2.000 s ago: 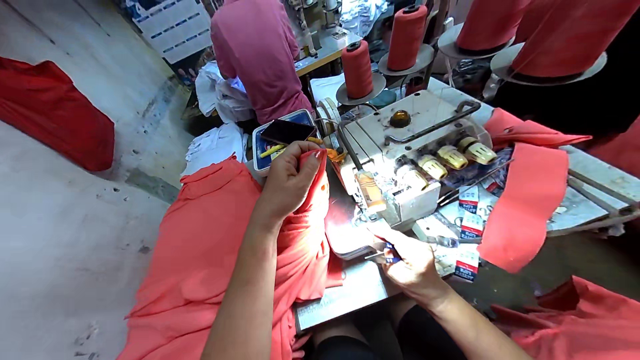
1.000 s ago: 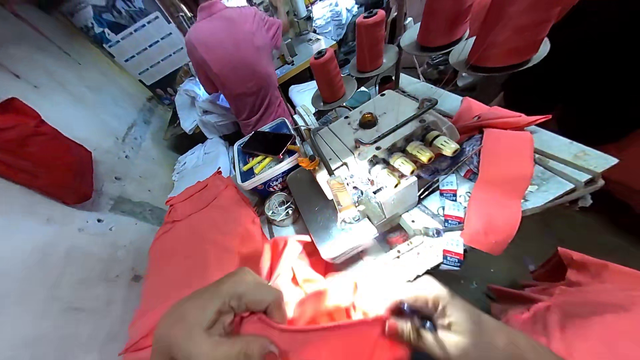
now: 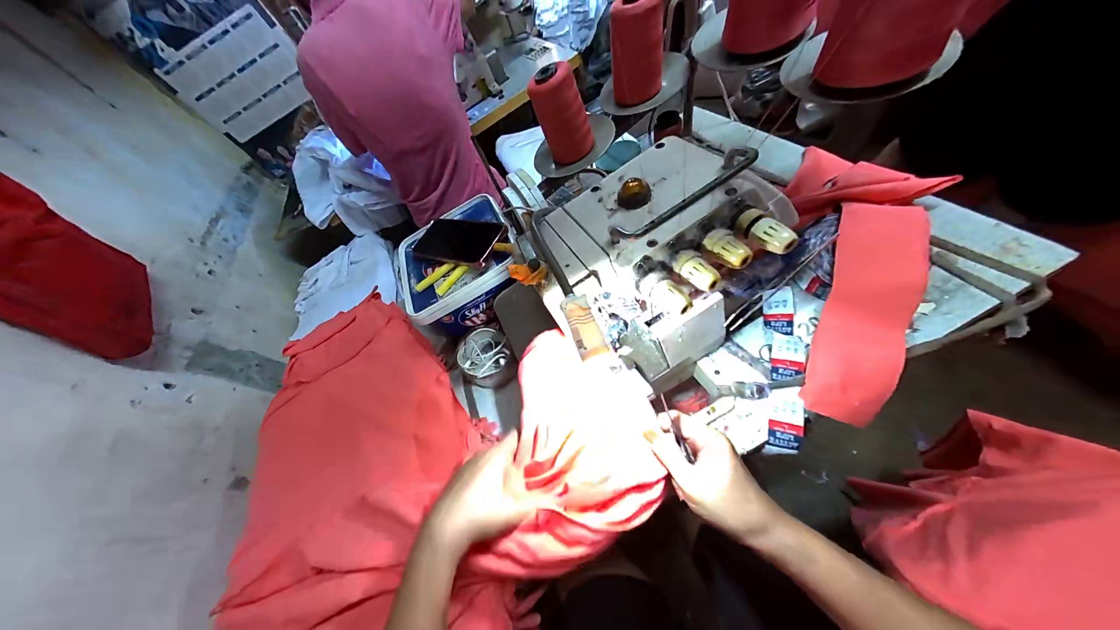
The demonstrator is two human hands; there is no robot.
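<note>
A coral-red fabric piece (image 3: 582,455) lies over the bed of an overlock sewing machine (image 3: 665,210), brightly lit below the needle area. My left hand (image 3: 486,499) rests on the fabric's left side, holding a fold of it, with some fingers hidden. At the fabric's right edge is my right hand (image 3: 713,472), which holds a small dark thread snipper (image 3: 681,437) in its fingers and touches the cloth. The snipper's tip points up toward the machine. More coral-red fabric (image 3: 350,464) hangs in a heap to the left.
A plastic tub (image 3: 455,297) carries a phone (image 3: 459,241) and yellow items. Red thread cones (image 3: 560,114) stand behind the machine. A coral strip (image 3: 866,306) hangs over the table (image 3: 1006,254) at right. Beyond, a person in pink (image 3: 394,96) has their back turned.
The fabric has moved from low in front of me up onto the machine bed, which lay bare one second ago. Both hands have moved forward toward the machine.
</note>
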